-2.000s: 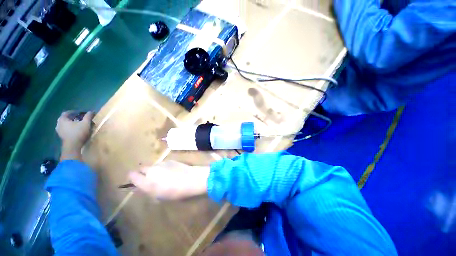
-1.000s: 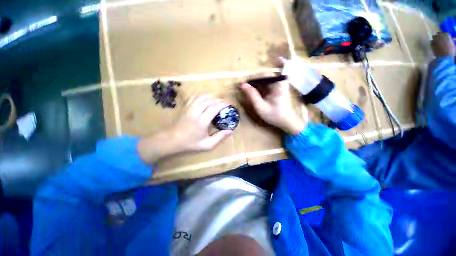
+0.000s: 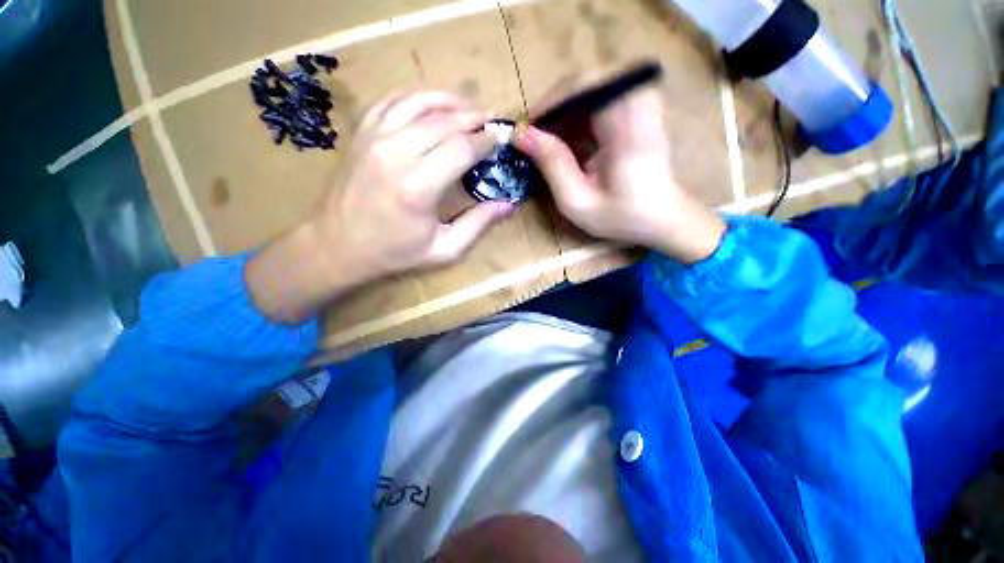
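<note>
My left hand (image 3: 402, 187) holds a round black housing (image 3: 501, 179) between thumb and fingers, its silvery inside facing up. A small white patch (image 3: 501, 132) shows at its upper edge, under my fingertips. My right hand (image 3: 611, 181) grips slim black tweezers (image 3: 600, 96), which slant up to the right; their tip end is at the housing's upper edge, hidden by my fingers. A pile of small black parts (image 3: 295, 101) lies on the cardboard to the left, beyond my left hand.
A dispensing syringe (image 3: 809, 72) with a black band and blue cap lies at the upper right. Thin cables (image 3: 919, 83) run beside it. The cardboard sheet (image 3: 424, 55) has pale tape strips. A blue sleeve of another person (image 3: 947, 225) shows at the right.
My right hand with the tweezers has moved left to the housing, and both hands now meet there. The view has shifted closer; the syringe sits further up and right.
</note>
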